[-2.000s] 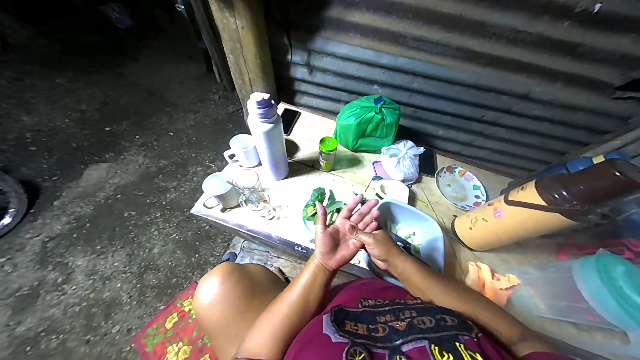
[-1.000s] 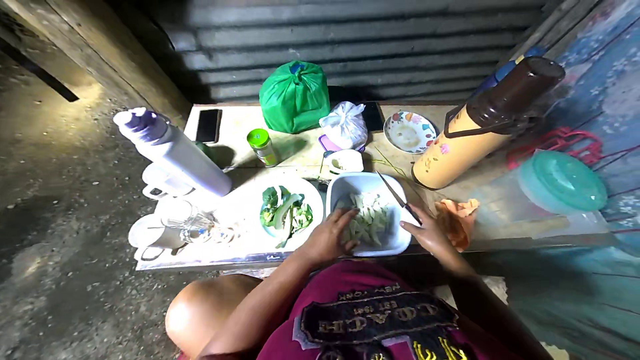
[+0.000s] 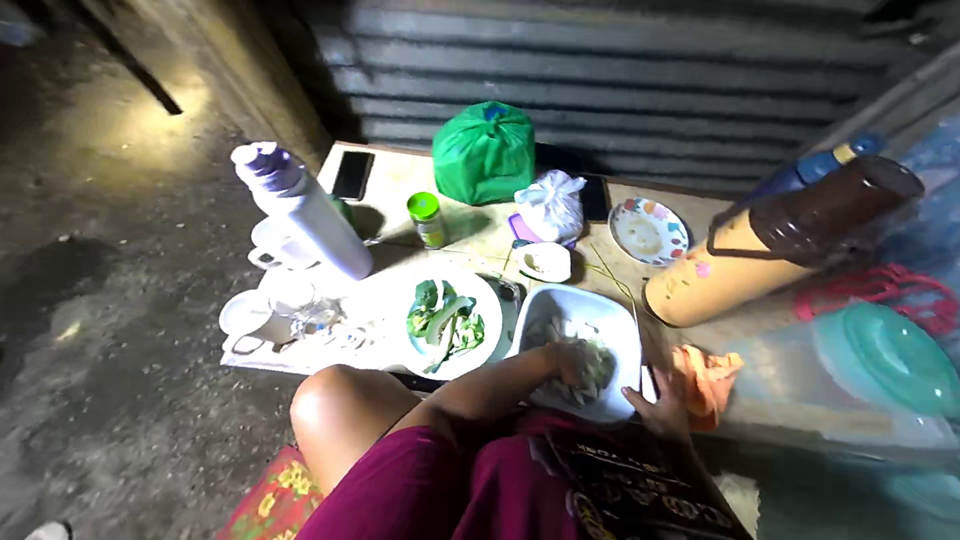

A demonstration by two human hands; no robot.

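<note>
A white plastic basin [image 3: 626, 322] holds pale sliced vegetable pieces [image 3: 592, 360] on the table. My left hand [image 3: 574, 366] reaches down into these pieces, its fingertips hidden among them. At the basin's lower right side is my right hand [image 3: 660, 401], thumb by the rim; its grip is blurred. A small white patch shows between that hand and the basin, and I cannot tell what it is. Left of the basin, a round white plate [image 3: 491, 307] carries green leafy vegetable pieces [image 3: 446, 322]. Behind the basin stands a small white dish [image 3: 545, 262] with some contents.
A lilac bottle [image 3: 322, 232], white mugs [image 3: 251, 315] and a green-lidded jar [image 3: 426, 217] stand left. Behind are a green bag [image 3: 486, 157], a white bag [image 3: 553, 206] and a patterned plate [image 3: 649, 232]. A yellow flask [image 3: 720, 277], orange cloth [image 3: 705, 379] and teal-lidded container [image 3: 892, 360] are right.
Two seconds ago my hands were together above the basin; now they are apart, the left inside it and the right beside it. The knife seen by my right hand one second ago cannot be made out.
</note>
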